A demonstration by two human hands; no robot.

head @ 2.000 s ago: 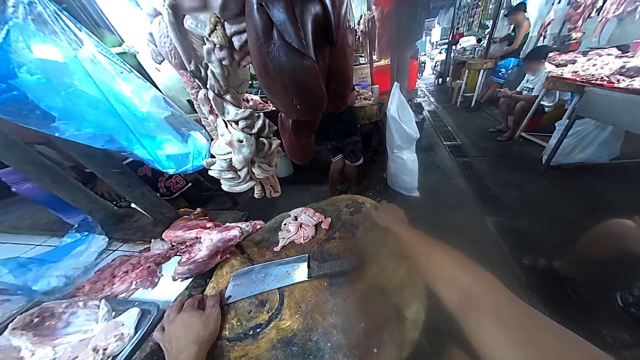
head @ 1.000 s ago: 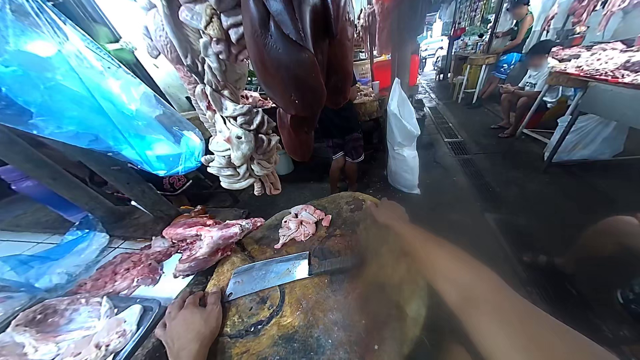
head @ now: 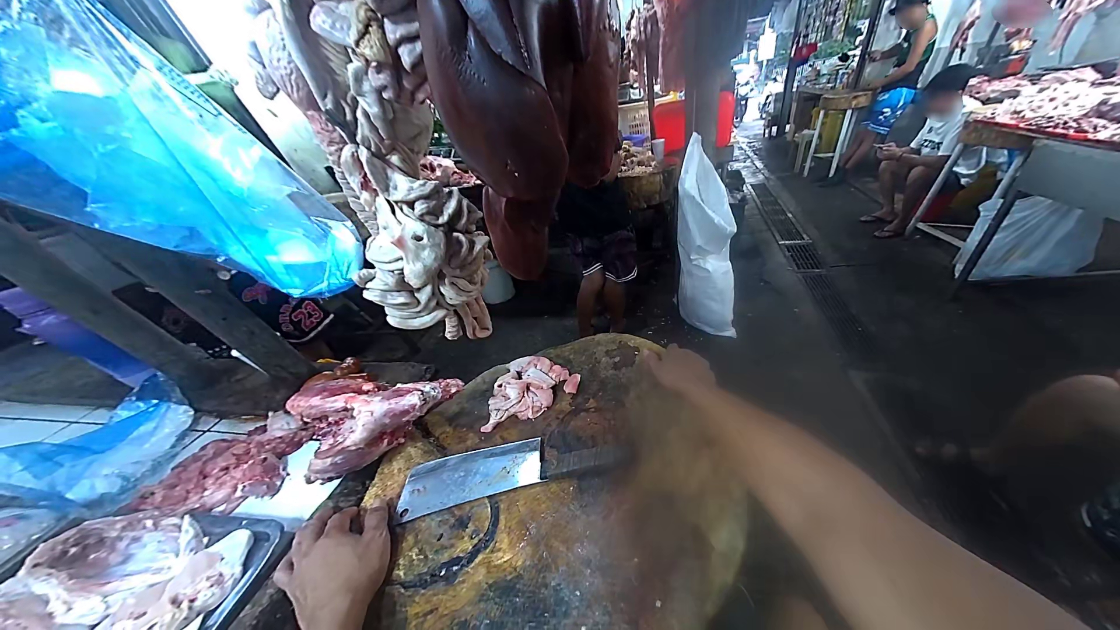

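A cleaver point(head: 472, 479) lies flat on a round wooden chopping block point(head: 560, 551), its blade to the left and its dark handle to the right, partly lost in a blur. My left hand point(head: 339, 560) rests on the block's left edge with curled fingers, close to the blade's end but apart from it. My right hand point(head: 681, 372) lies on the block's far right rim, beyond the handle; it is blurred, and its fingers are hard to make out. Between the cleaver and the far rim sits a small pile of pale pink meat trimmings point(head: 528, 391).
Raw meat point(head: 359, 416) lies left of the block, beside a dark tray point(head: 254, 569) of pale cuts. Intestines point(head: 420, 254) and dark liver point(head: 516, 114) hang overhead, near a blue plastic bag point(head: 175, 166). A white sack point(head: 705, 245) stands beyond. People and a meat stall point(head: 1050, 109) are at right.
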